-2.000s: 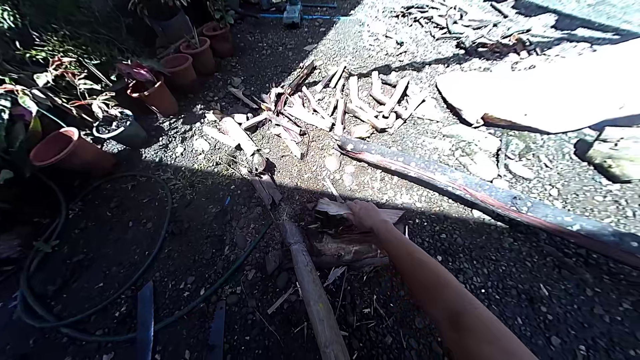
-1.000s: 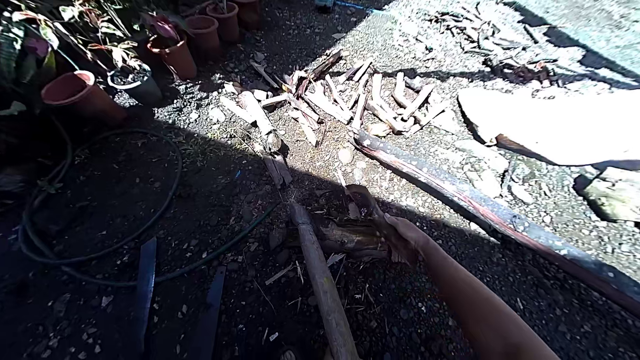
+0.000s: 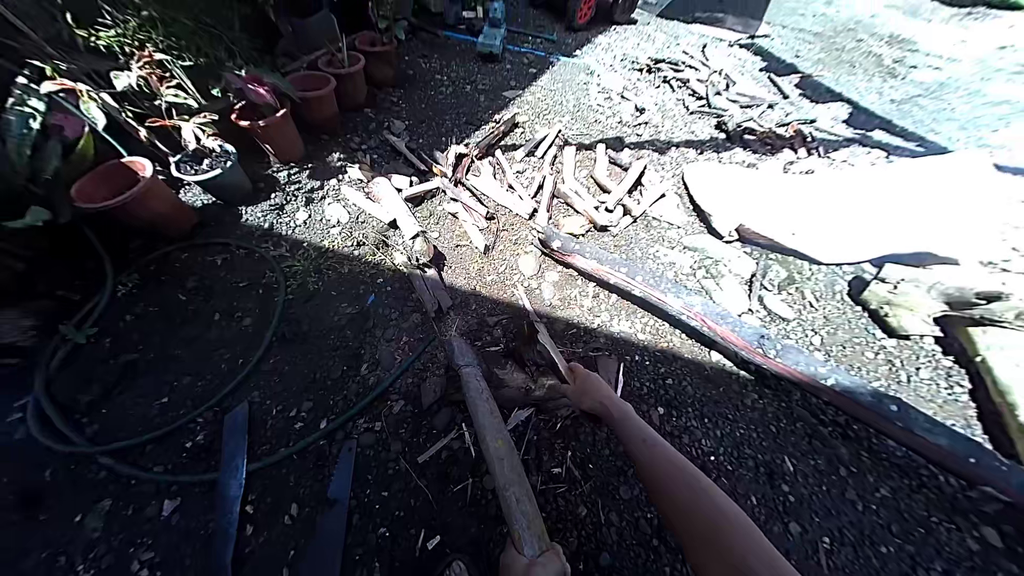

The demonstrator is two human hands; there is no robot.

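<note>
My left hand (image 3: 534, 560) grips the near end of a thick wooden pole (image 3: 500, 448) at the bottom edge. The pole runs forward over the dark ground. My right hand (image 3: 590, 392) is closed on a thin split piece of wood (image 3: 549, 340), which points up and away. Beneath and beside this hand lies a short log (image 3: 524, 390), partly hidden, with wood splinters around it. Farther forward, a loose pile of split firewood (image 3: 496, 188) lies in the sun. Two flat dark blades, one at the left (image 3: 232, 488) and one beside it (image 3: 336, 504), rest left of the pole.
A long split trunk (image 3: 768, 352) lies diagonally at the right. A coiled hose (image 3: 276, 320) lies at the left, near terracotta pots (image 3: 136, 196). A large pale slab (image 3: 832, 208) and a branch heap (image 3: 736, 100) stand farther right.
The wood piece by my right hand was broad and roughly level two seconds ago; now a narrow side shows, pointing forward. My left hand has come into view on the pole.
</note>
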